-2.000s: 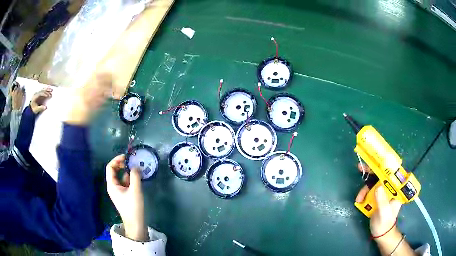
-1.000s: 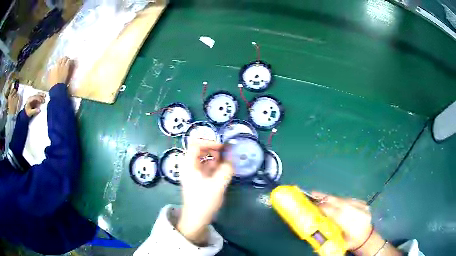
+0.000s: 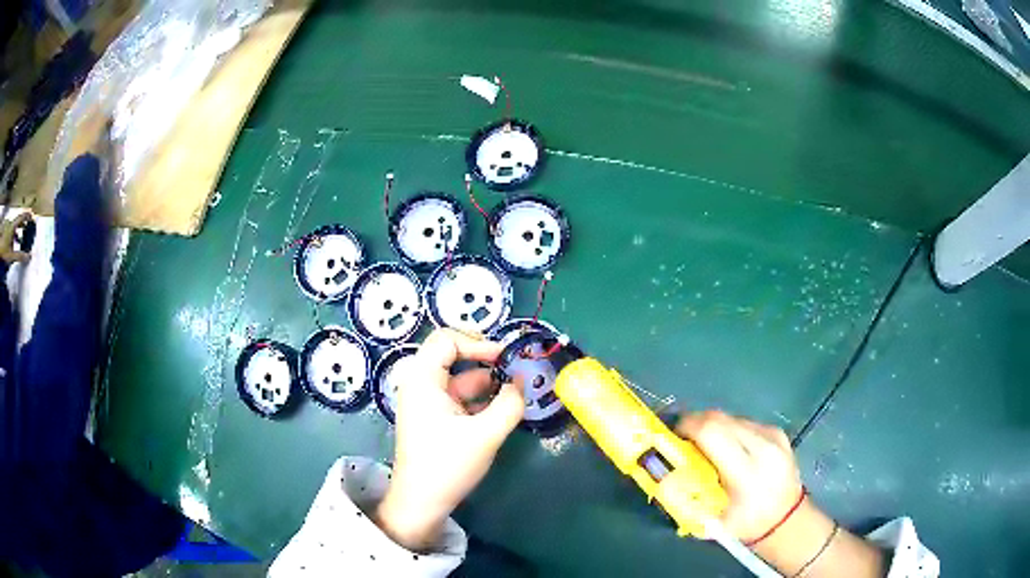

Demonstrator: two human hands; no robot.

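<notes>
My left hand [image 3: 446, 435] pinches the rim of a round fan base [image 3: 531, 378] with a pale inner face and short red and black wires. My right hand [image 3: 745, 474] grips the yellow hot glue gun [image 3: 638, 446]. The gun's dark nozzle points at the upper right part of this disc, by the wires; my view does not show whether it touches. More fan bases lie pale face up to the left and behind, such as one at the back [image 3: 505, 154] and one at the far left [image 3: 268, 377]. My left hand partly covers one of them.
The green table [image 3: 723, 271] carries a white scrap [image 3: 480, 88] at the back. A white post [image 3: 988, 226] stands at the right with a black cord [image 3: 864, 361] beside it. A cardboard sheet [image 3: 203, 158] with clear plastic film and a person's dark blue sleeve [image 3: 68, 339] are at the left.
My left hand has moved from the left side towards the middle with a fan base. My right hand has brought the glue gun from the right to this disc. The view has shifted.
</notes>
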